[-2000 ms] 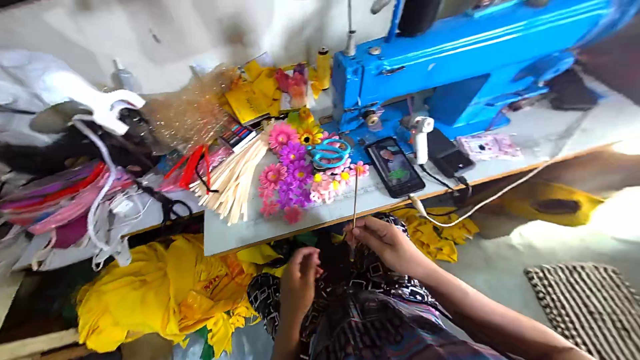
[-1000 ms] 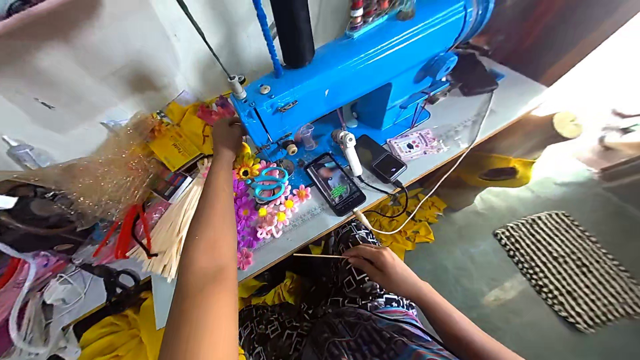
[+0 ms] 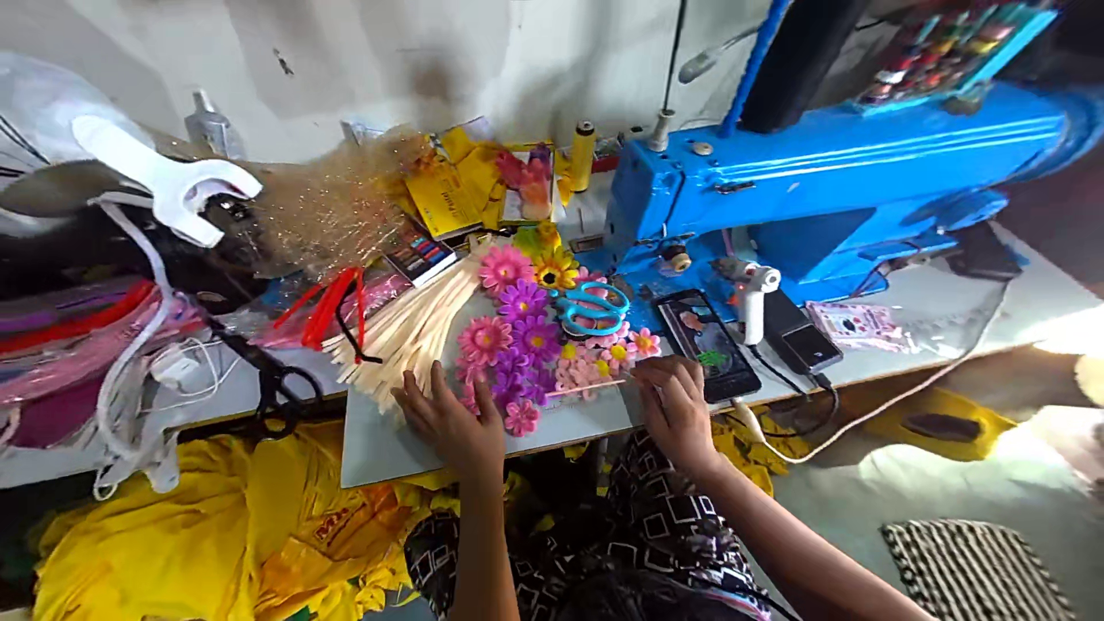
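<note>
My right hand [image 3: 674, 405] pinches one end of a thin pale stick [image 3: 586, 388], which points left over the table edge. My left hand [image 3: 457, 423], fingers spread, is beside pink and purple craft flowers [image 3: 535, 336] and the lower end of a bundle of cream strips [image 3: 423, 319]; I cannot tell whether it touches them. Turquoise-handled scissors [image 3: 593, 309] lie on the flowers. Yellow flowers [image 3: 555, 269] are behind. A smartphone [image 3: 707, 345] with a lit screen lies right of the flowers, next to a white glue gun [image 3: 753, 302].
A blue sewing machine [image 3: 828, 190] stands at the back right. A power bank [image 3: 802, 332] and a white cable [image 3: 906, 388] are near the phone. Black scissors [image 3: 272, 379], red pipe cleaners [image 3: 332, 306] and a white plastic piece [image 3: 164, 177] are on the left. Yellow fabric [image 3: 198, 526] hangs below.
My left hand has drawn back from beside the sewing machine to the near side of the flowers. My right hand still holds the stick, now nearer the flowers. The view has swung left.
</note>
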